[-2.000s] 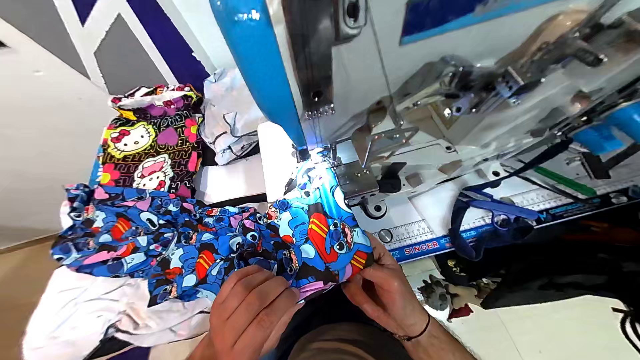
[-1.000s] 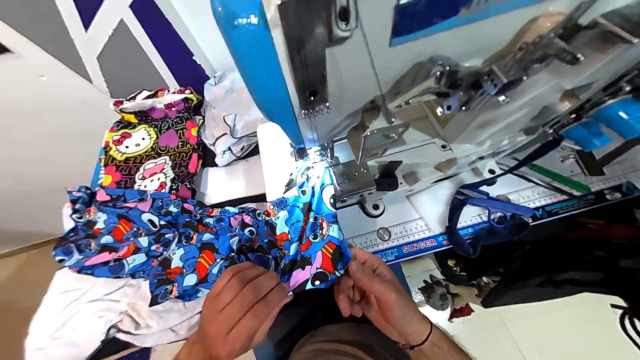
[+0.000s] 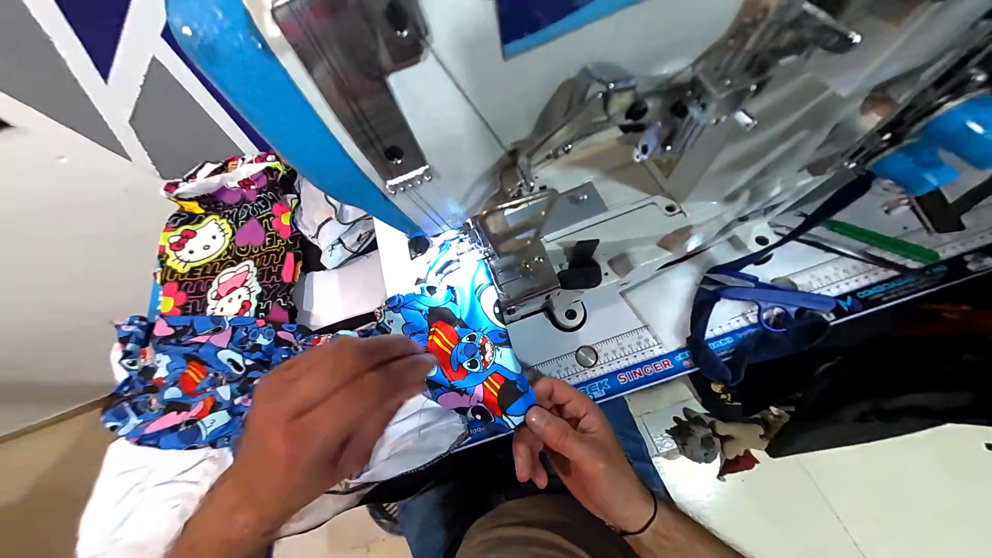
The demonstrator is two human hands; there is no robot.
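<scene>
A blue cartoon-print fabric [image 3: 473, 349] runs under the presser foot of an overlock sewing machine [image 3: 527, 256], lit by its lamp. My right hand [image 3: 573, 449] pinches the fabric's near right corner between thumb and fingers. My left hand [image 3: 325, 411], a little blurred, hovers over the fabric left of the foot, its fingertips near the print; whether it touches the cloth is unclear. More of the blue print [image 3: 194, 372] lies bunched to the left, over white cloth [image 3: 147, 496].
A black cartoon-cat print garment [image 3: 232, 248] and pale cloth [image 3: 333, 225] lie behind on the left. Along the machine's front edge run a ruler strip [image 3: 620, 345] and a dark blue strap [image 3: 721, 310]. A green tool [image 3: 883, 242] lies farther right.
My left hand has lifted off the bunched cloth and moved up toward the presser foot. My right hand stays at the fabric's near edge, while the piece's position at the needle has shifted.
</scene>
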